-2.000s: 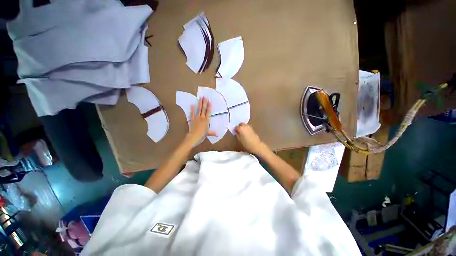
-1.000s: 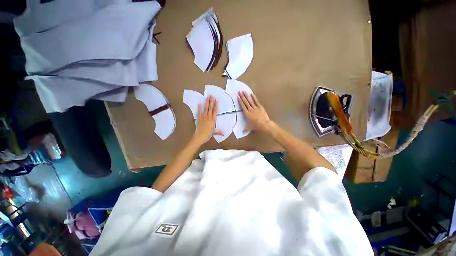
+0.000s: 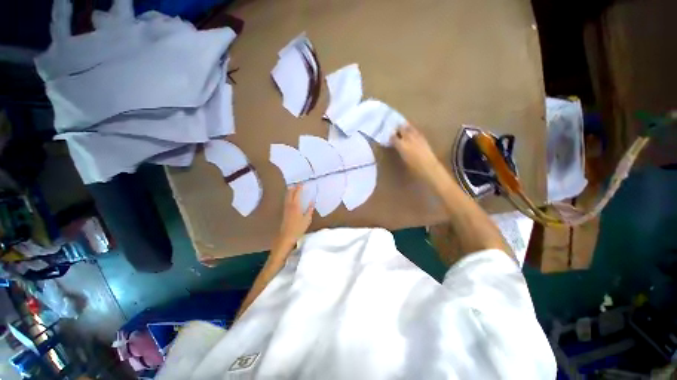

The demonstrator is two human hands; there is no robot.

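Observation:
Three white curved pieces (image 3: 359,178) lie overlapping in a row on the tan table, with a thin dark seam line across them. My left hand (image 3: 297,214) rests with its fingertips at the lower edge of the leftmost piece. My right hand (image 3: 407,141) pinches the right end of another white piece (image 3: 375,119), which spans above the row and overlaps a white folded piece (image 3: 344,87). A small stack of folded white pieces with dark edges (image 3: 294,80) lies farther back. A separate curved piece with a dark stripe (image 3: 244,194) lies to the left.
A steam iron (image 3: 479,162) stands at the right, its hose (image 3: 605,197) running off right. A pale grey fabric pile (image 3: 148,89) covers the left corner, above a dark padded form (image 3: 133,226). A white sheet (image 3: 566,148) is beyond the right edge.
My right hand has left the row and moved up and right, and now holds a white piece by its end. My left hand has slid down to the row's lower left edge.

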